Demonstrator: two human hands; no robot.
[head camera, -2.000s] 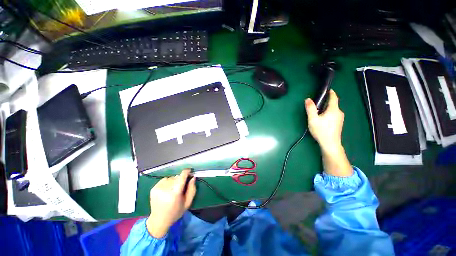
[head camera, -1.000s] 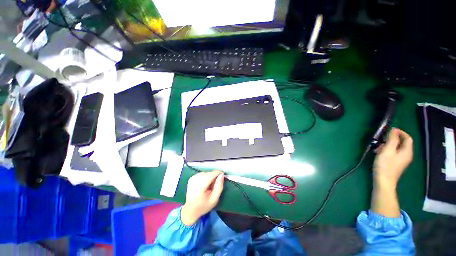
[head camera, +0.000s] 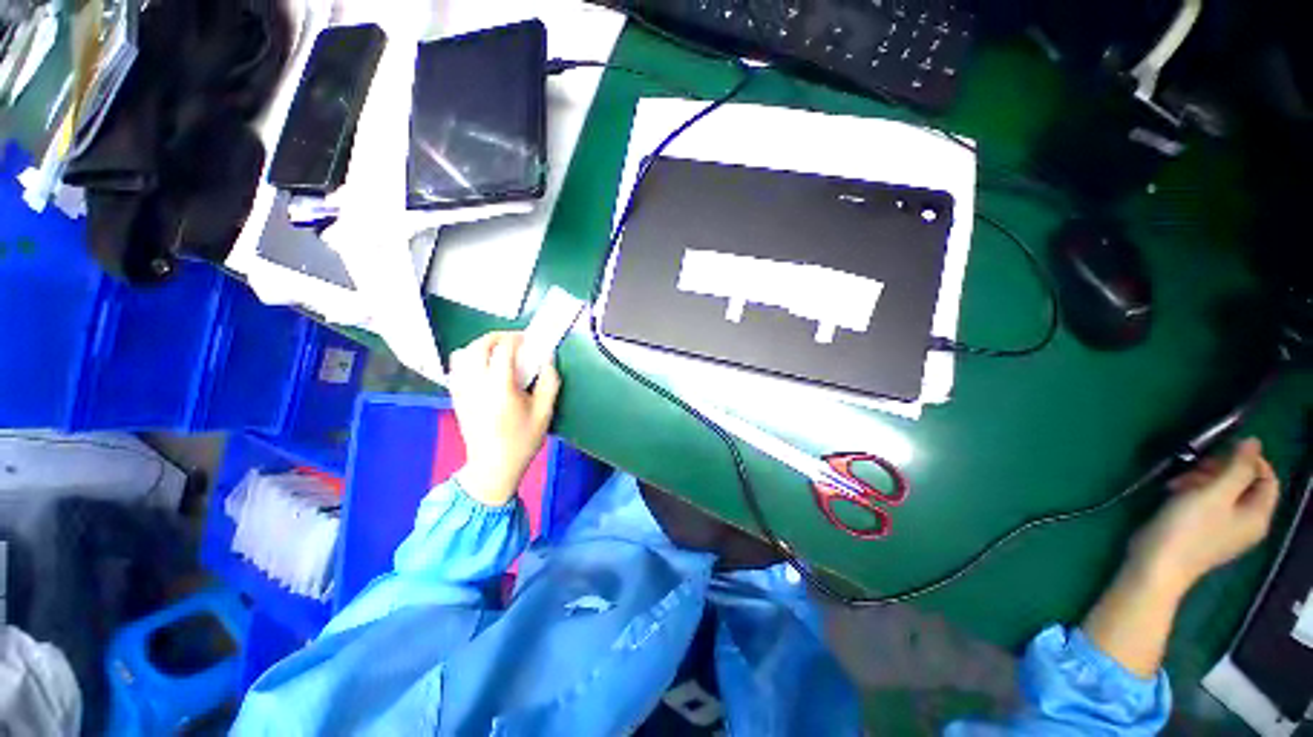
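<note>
A dark tablet (head camera: 778, 346) lies back up on a white sheet (head camera: 806, 133), with a cut white label (head camera: 785, 288) on its back. My left hand (head camera: 501, 410) pinches a white paper strip (head camera: 552, 324) at the bench's front edge. My right hand (head camera: 1217, 511) is at the far right, loosely curled just below the cable end of the black scanner (head camera: 1221, 429), whose upper part is dark and unclear. It appears not to grip it. Red-handled scissors (head camera: 860, 494) lie in front of the tablet.
A black mouse (head camera: 1103, 284) and keyboard (head camera: 850, 36) are behind. A black cable (head camera: 979, 564) loops along the front edge. At left are a glossy black device (head camera: 480, 118), a phone (head camera: 328, 108) and papers. Blue bins (head camera: 377, 475) stand below left. Another tablet (head camera: 1282, 634) is at the right edge.
The view has swung left. My left hand has moved from beside the scissors to the white strip and taken hold of it. My right hand has come off the scanner's handle.
</note>
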